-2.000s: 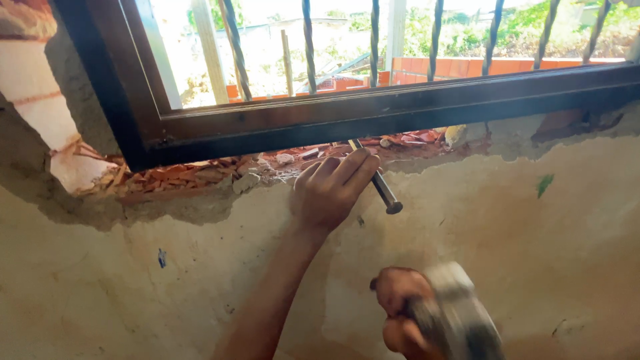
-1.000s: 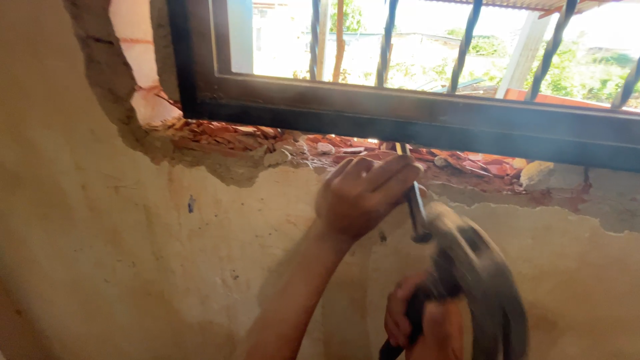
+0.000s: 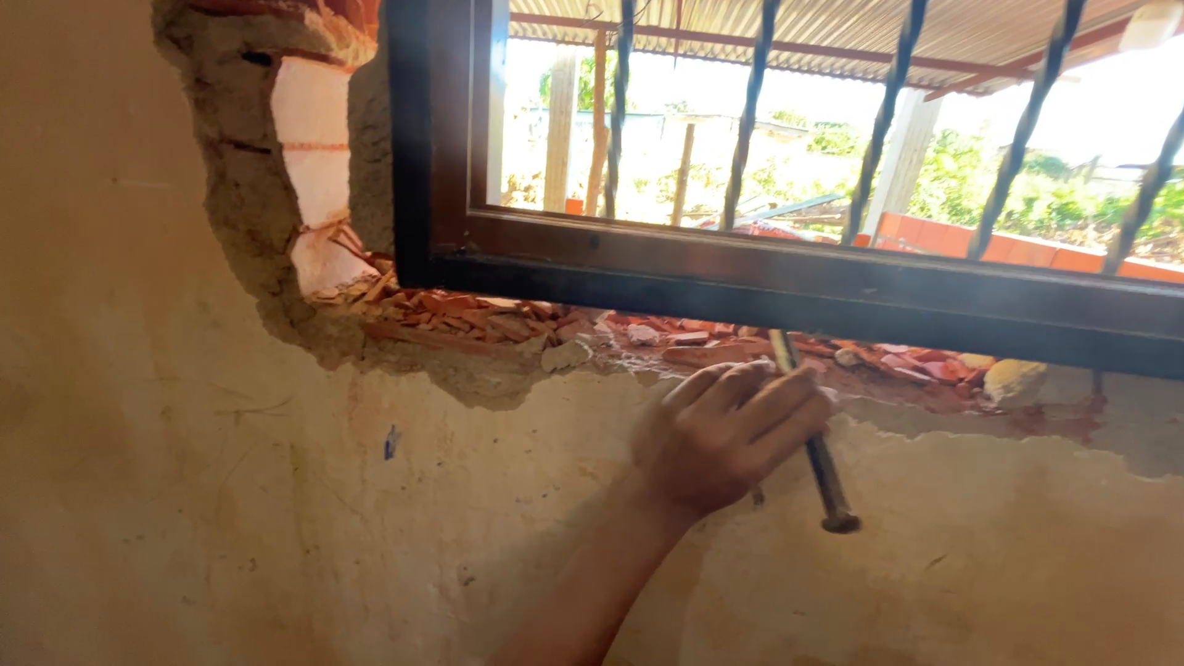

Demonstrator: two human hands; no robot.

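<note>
My left hand [image 3: 731, 430] is closed around a steel cold chisel [image 3: 823, 472] just below the window frame. The chisel's struck head points down and slightly right, and its upper end reaches the broken masonry under the frame, where its tip is hidden. Broken red brick pieces [image 3: 481, 319] lie along the rough ledge beneath the dark metal window frame [image 3: 647, 277]. My right hand and the hammer are out of view.
Twisted metal bars [image 3: 749, 120] cross the window opening. Left of the frame is a chipped gap with a ragged mortar edge [image 3: 240, 185]. Below runs a plastered wall [image 3: 370, 536] with a broken upper edge, and a pale stone [image 3: 1015, 382] sits on the ledge at right.
My right hand and the hammer, seen near the chisel's head in both earlier frames, have left the view. My left hand still holds the chisel under the frame.
</note>
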